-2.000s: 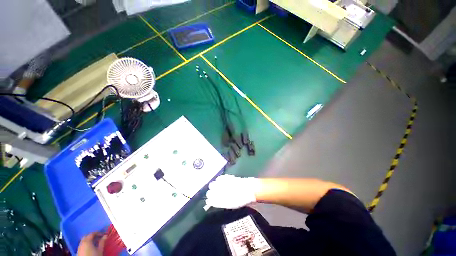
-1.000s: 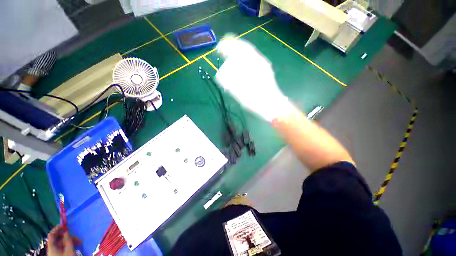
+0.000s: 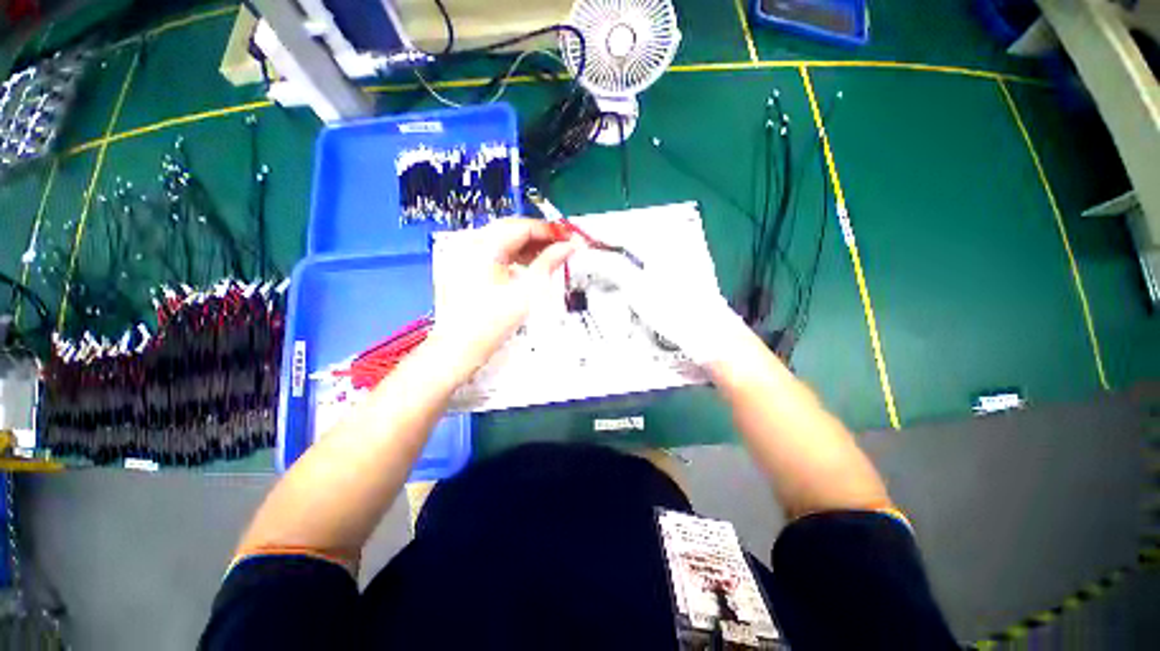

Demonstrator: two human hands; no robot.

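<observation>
My bare left hand (image 3: 519,265) is over the left part of the white assembly board (image 3: 509,379), its fingers closed on a red lead wire (image 3: 569,232) with a pale end. My gloved right hand (image 3: 636,295) is beside it over the board, blurred, at a thin dark piece (image 3: 620,253) that looks like a black cable end. The two pieces meet or overlap between the hands; the exact contact is unclear. More red lead wires (image 3: 392,354) lie in the near blue bin (image 3: 369,276). A small black connector piece (image 3: 576,300) shows on the board between my hands.
The far blue bin (image 3: 356,134) holds short black leads (image 3: 458,185). Harness assemblies (image 3: 172,375) lie in a dense row at left. Black cables (image 3: 771,216) lie right of the board. A desk fan (image 3: 621,45) and coiled cable (image 3: 569,127) stand behind.
The view has turned left. My left hand has brought a red lead from the bin side to above the board. My right hand has come back from the cables at right to meet it.
</observation>
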